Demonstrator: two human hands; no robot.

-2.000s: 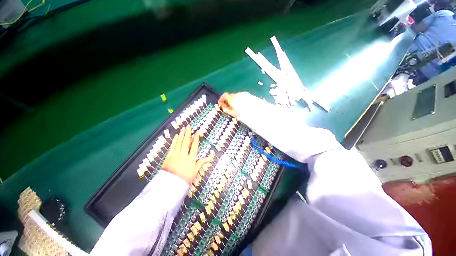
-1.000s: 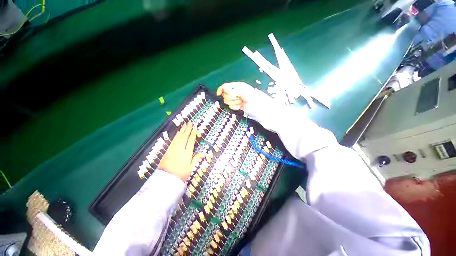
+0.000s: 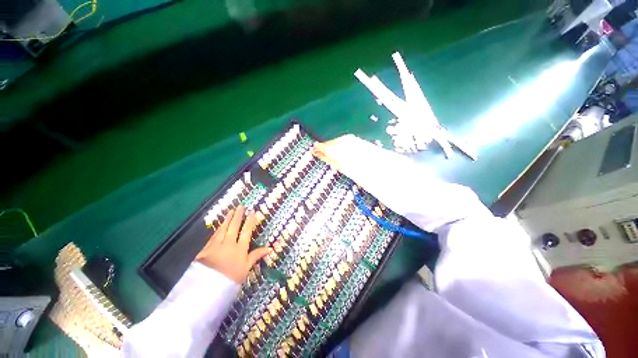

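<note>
Small green circuit boards (image 3: 294,197) stand in close slanting rows in a black tray (image 3: 159,267), with white and tan tips on their upright parts. My left hand (image 3: 231,246) lies palm down over the left rows, fingers apart. My right hand (image 3: 327,152) is at the far end of the rows, its fingertips at the tips there; whether it grips one cannot be told. A blue cord (image 3: 378,219) runs from near my right sleeve over the boards.
White strips (image 3: 413,94) cross beyond the tray, beside loose white bits (image 3: 406,133). A tan ribbed sheet (image 3: 73,308) and a black round object (image 3: 102,270) lie left. A grey knobbed instrument box (image 3: 594,203) stands right. Part of a person in blue (image 3: 625,66) shows far right.
My left hand has moved down and left along the rows, uncovering more tips. My right hand was raised beyond the tray edge and is now back at the rows. The view has shifted slightly.
</note>
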